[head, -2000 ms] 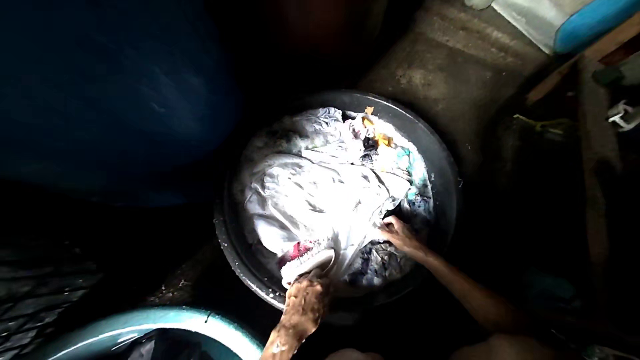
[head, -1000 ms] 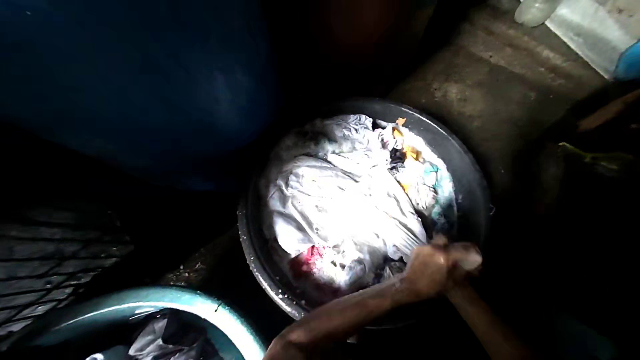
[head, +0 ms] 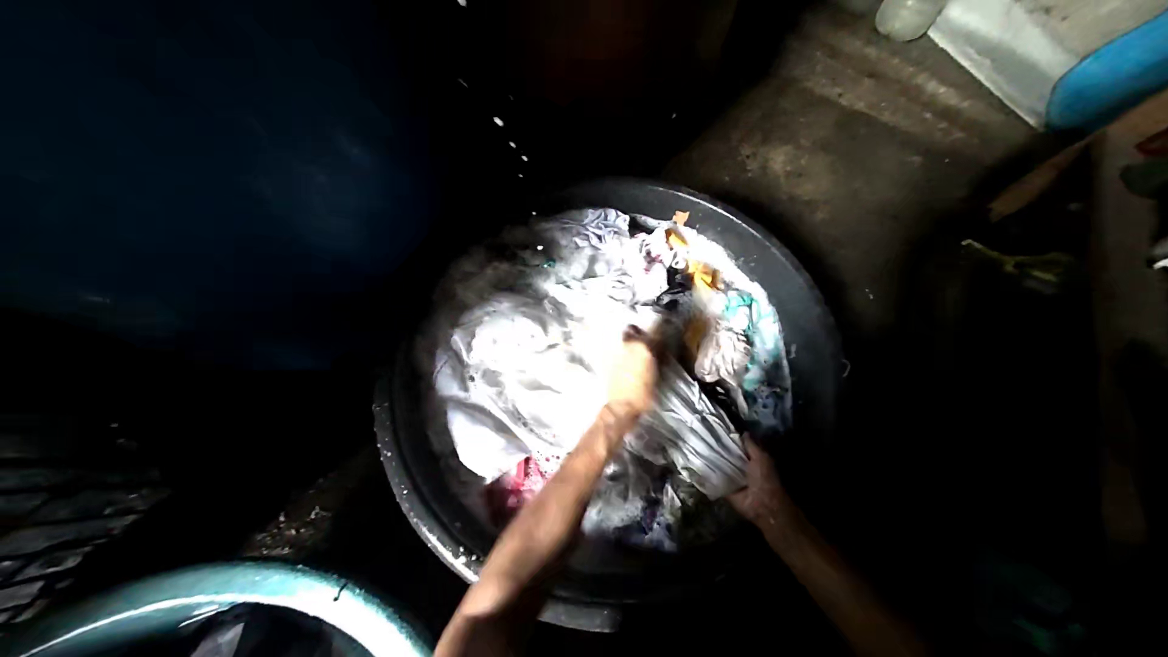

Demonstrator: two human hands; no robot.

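Note:
A round dark plastic basin (head: pixel 812 319) holds soapy water and wet laundry. A large white cloth (head: pixel 511 374) spreads over the middle and left of it. My left hand (head: pixel 639 365), blurred and overexposed, is over the white cloth near the basin's middle; its fingers are hard to make out. At the lower right, my right hand (head: pixel 756 484) grips a gathered part of the white cloth, stretched between the two hands. Around it lie a red cloth (head: pixel 520 484), orange fabric (head: pixel 701 274) and teal fabric (head: pixel 753 319) in suds.
A teal tub (head: pixel 301 584) with dark and light cloth in it stands at the lower left. A large dark blue surface (head: pixel 182 164) fills the upper left. Rough concrete floor (head: pixel 821 155) shows at the upper right, near a blue object (head: pixel 1109 78). Droplets fly above the basin.
My hands were close together at the basin's right edge a second ago; now they are apart, the left over the middle. The white cloth is stretched between them.

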